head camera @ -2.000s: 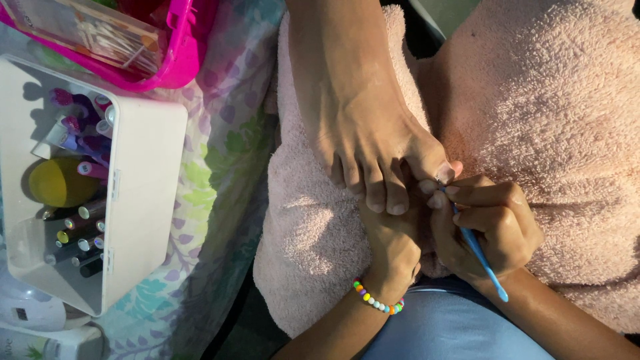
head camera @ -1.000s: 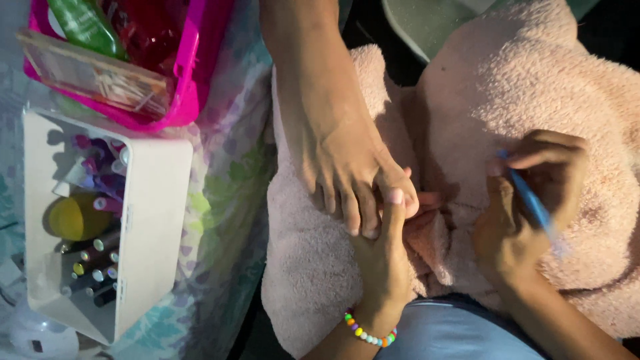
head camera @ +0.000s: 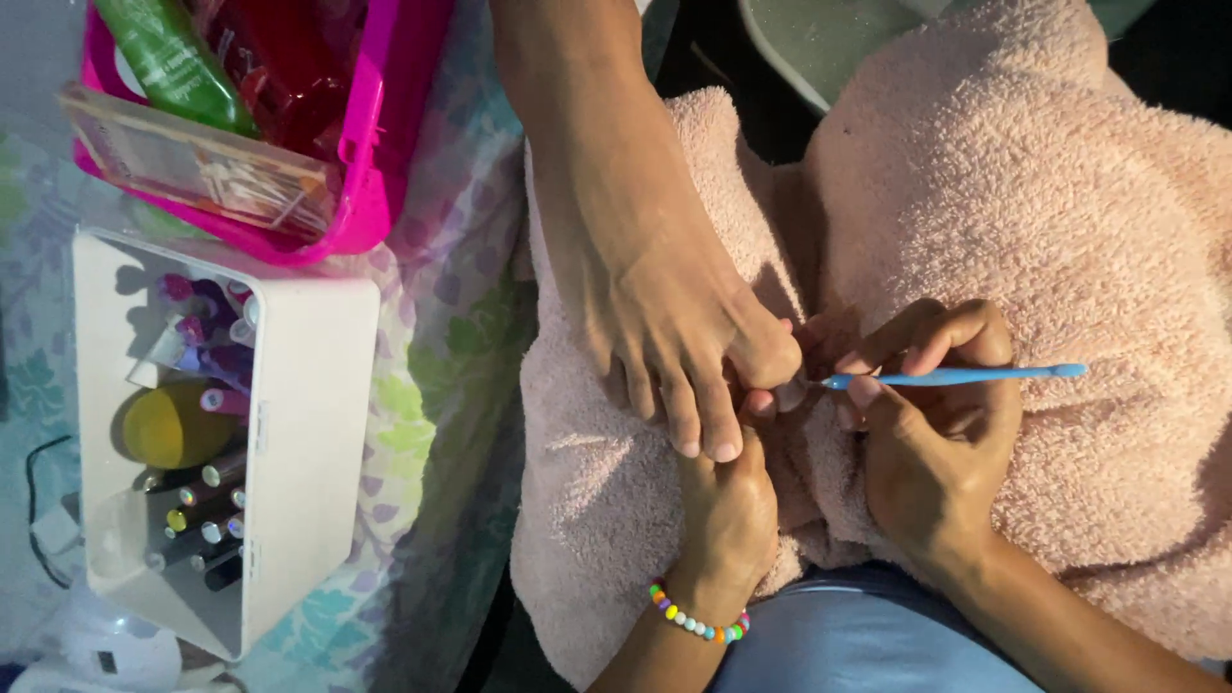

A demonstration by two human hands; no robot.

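Another person's bare foot rests on a pink terry towel spread over my lap. My left hand, with a beaded bracelet at its wrist, holds the big toe from below; part of its fingers is hidden under the toes. Between the thumb and fingers of my right hand is a slim blue nail tool, lying nearly level in view. Its tip points at the big toe's nail, close beside it; whether they touch I cannot tell.
On the floral cloth at left stands a white plastic bin with several bottles and a yellow rounded object. Above it, a magenta basket holds a green tube, a red bottle and a clear box of cotton swabs. A basin shows at top.
My right hand was raised away from the foot a second ago and is back beside the big toe with the blue tool. My left thumb has moved from the top of the toe.
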